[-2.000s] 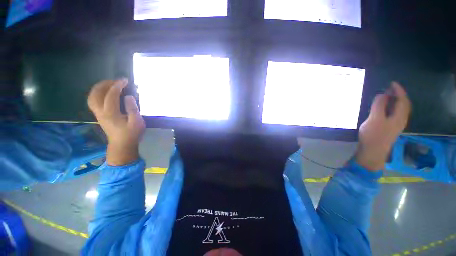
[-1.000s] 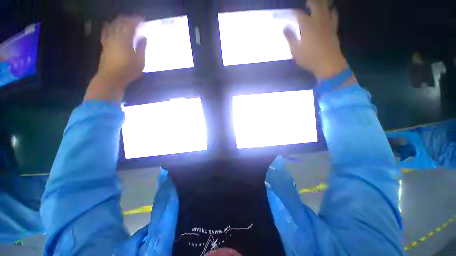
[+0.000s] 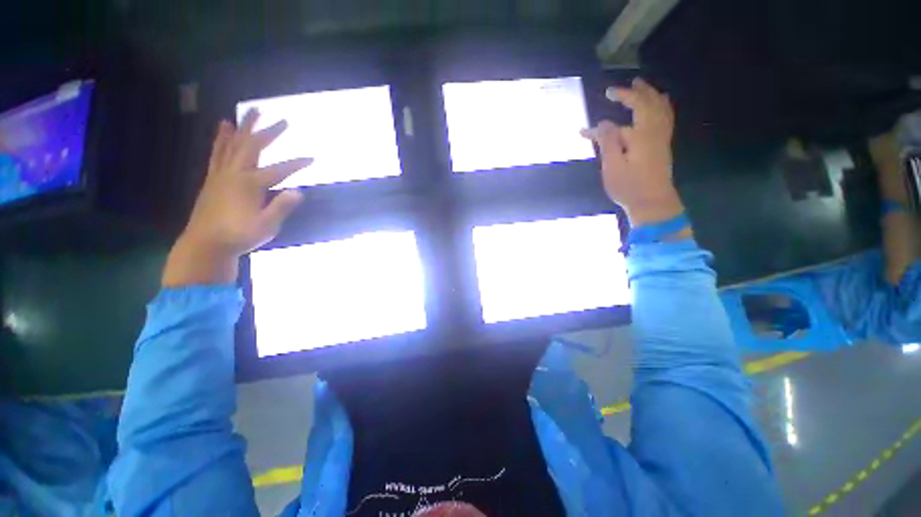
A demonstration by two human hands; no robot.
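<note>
Four tablets with bright white screens lie in two rows of two in black holders [image 3: 434,207]. My left hand [image 3: 240,192] is spread over the left part of the far left tablet [image 3: 348,131], fingers apart. My right hand [image 3: 636,151] is at the right edge of the far right tablet [image 3: 515,126], fingers apart and partly curled, holding nothing that I can see. The near left tablet [image 3: 338,293] and near right tablet [image 3: 550,268] are uncovered. A blue band [image 3: 658,229] is round my right wrist.
A tablet with a blue-purple screen [image 3: 42,141] stands at the far left. The dark green mat [image 3: 71,293] shows at the left. Another person's arm [image 3: 894,207] and blue sleeve are at the right edge, near a blue stool [image 3: 783,315]. A metal bar [image 3: 636,30] is at the top.
The four tablets appear slightly lower in view. My left fingers have spread over the far left screen. My right hand has moved off the far right screen to its edge. Another person's arm shows at right.
</note>
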